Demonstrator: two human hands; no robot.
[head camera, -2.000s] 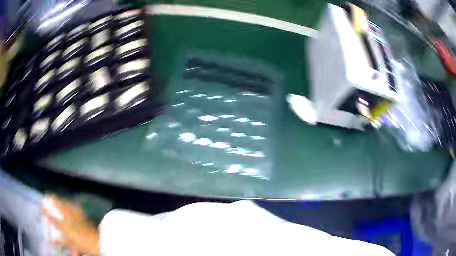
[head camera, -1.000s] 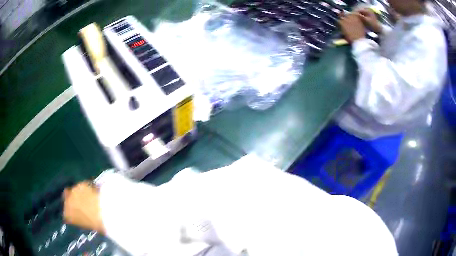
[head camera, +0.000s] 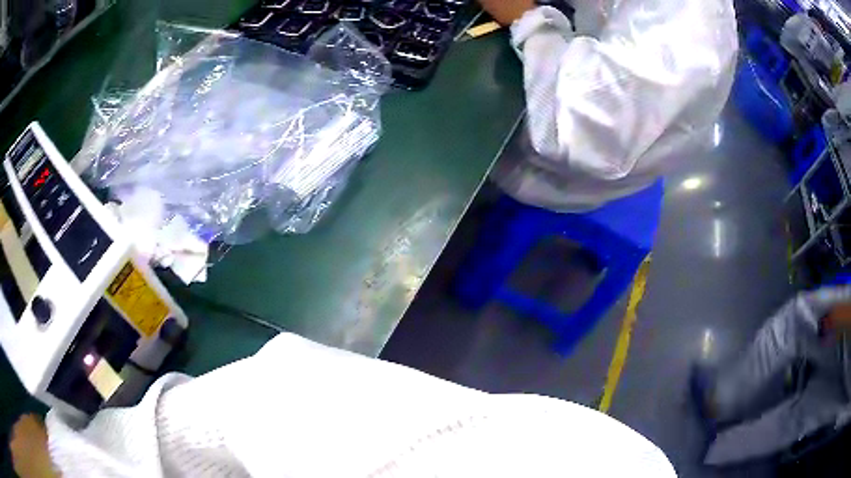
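Observation:
My right hand (head camera: 33, 448) is at the lower left edge, small and partly cut off. Its fingers are not clear, so I cannot tell whether it holds anything. My white sleeve crosses the bottom of the view. The white tape dispenser (head camera: 79, 308) stands at the left, just above my hand, partly cut off by the edge. A short cream tape strip (head camera: 105, 381) sticks out of its dark mouth, beside a yellow label. My left hand is out of view.
Crumpled clear plastic bags (head camera: 233, 140) lie beyond the dispenser, with a white scrap (head camera: 182, 252) between. A black tray (head camera: 411, 47) is at the top. A person in a white smock (head camera: 625, 93) sits at the right by a blue stool (head camera: 597, 224). Another person's grey-clad limb (head camera: 784, 373) shows lower right.
The view has swung right, so the tray of cases and the clear sheet have left it. The dispenser and my right hand now appear farther left; the neighbouring person shows closer to the middle.

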